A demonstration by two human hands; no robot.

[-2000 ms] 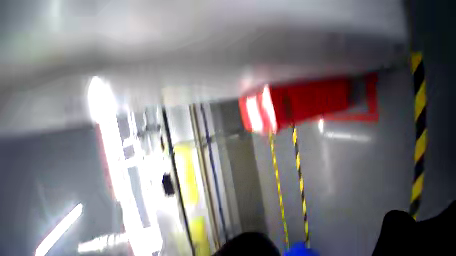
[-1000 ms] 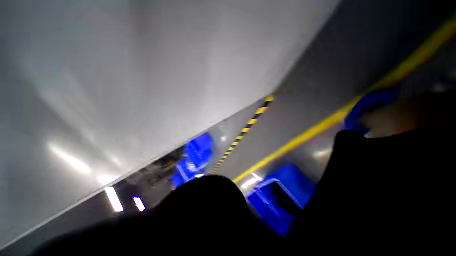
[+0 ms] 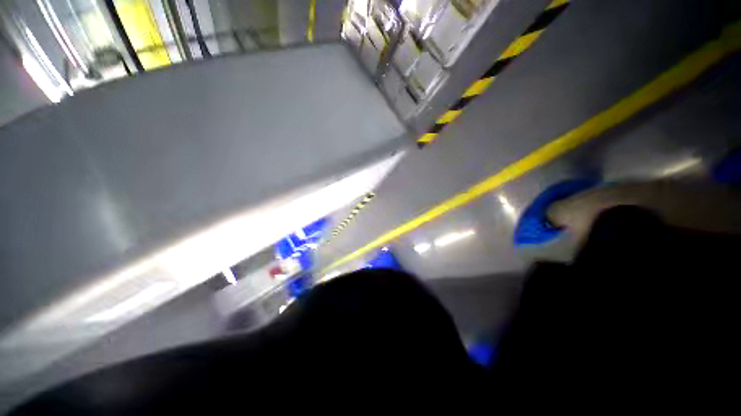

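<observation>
No hand shows clearly. A crinkled bright blue shoe cover (image 3: 538, 218) lies at the right, around the end of a blurred bare limb (image 3: 650, 199), which looks like a lower leg coming from behind dark clothing. Part of another blue thing (image 3: 729, 168) is cut off by the right edge. The dark clothing (image 3: 349, 357) fills the lower part of the view and hides what lies behind it. Nothing is seen being handled.
A large pale grey pillar or wall (image 3: 203, 130) fills the left. Yellow-black tape (image 3: 487, 77) and a plain yellow line (image 3: 520, 166) cross the grey floor. Blue crates (image 3: 299, 248) stand beyond. Shiny stacked items (image 3: 414, 61) are at the top, bench equipment (image 3: 146, 32) at top left.
The view has swung and the grey surface now ends lower, showing bench equipment and shiny stacked items above it. The blue shoe cover shows more fully; the near blue crate is mostly hidden.
</observation>
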